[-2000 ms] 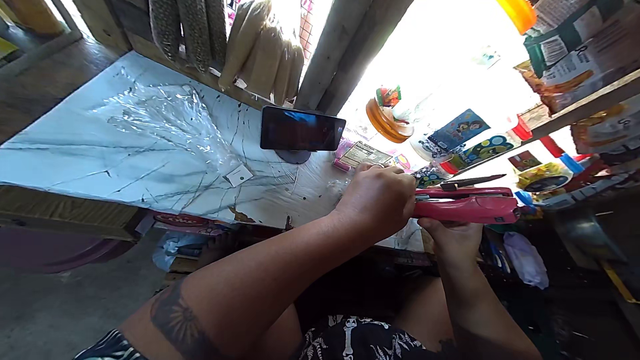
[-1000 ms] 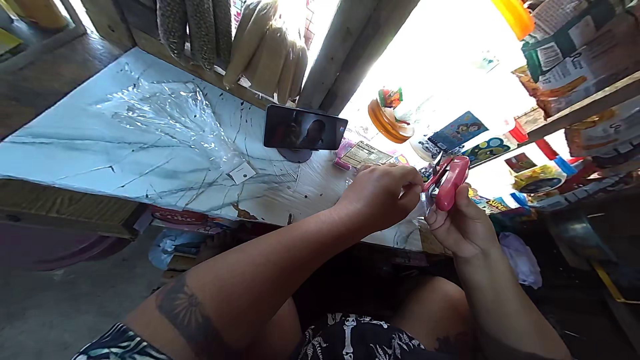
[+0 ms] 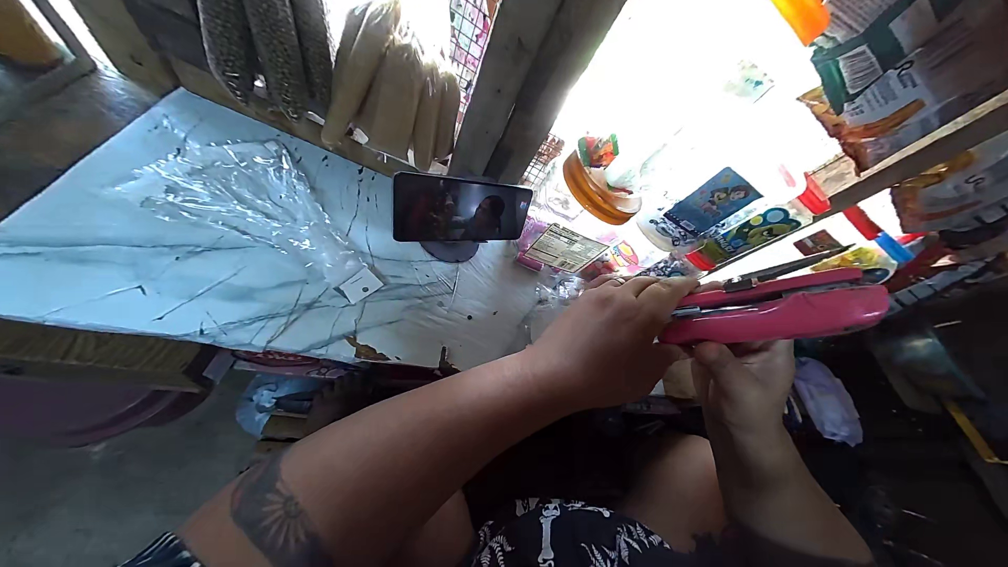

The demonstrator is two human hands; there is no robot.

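A pink stapler (image 3: 776, 315) with metal inner parts showing lies nearly level at the right, its long body pointing right. My right hand (image 3: 748, 378) holds it from below, thumb against its underside. Over its left end, my left hand (image 3: 622, 335) has bent fingers closed on it; the fingertips are partly hidden. A thin dark pointed piece (image 3: 787, 269) extends along the upper side of the stapler. Just behind my left hand are crumpled clear plastic (image 3: 561, 290) and a pink packet with a printed label (image 3: 565, 249).
On the marble-patterned tabletop (image 3: 102, 276) lie clear plastic bags (image 3: 272, 209). A phone (image 3: 462, 208) stands on a round base (image 3: 450, 250). Filled bags (image 3: 398, 94) hang behind by wooden posts (image 3: 508, 87). Jars with an orange lid (image 3: 598, 189) and red lids, and snack packs (image 3: 890, 102), crowd the right.
The stapler, turned steeply upward one second ago, is now nearly level and points right again. My right hand has turned with it, and my left hand is now against its end.
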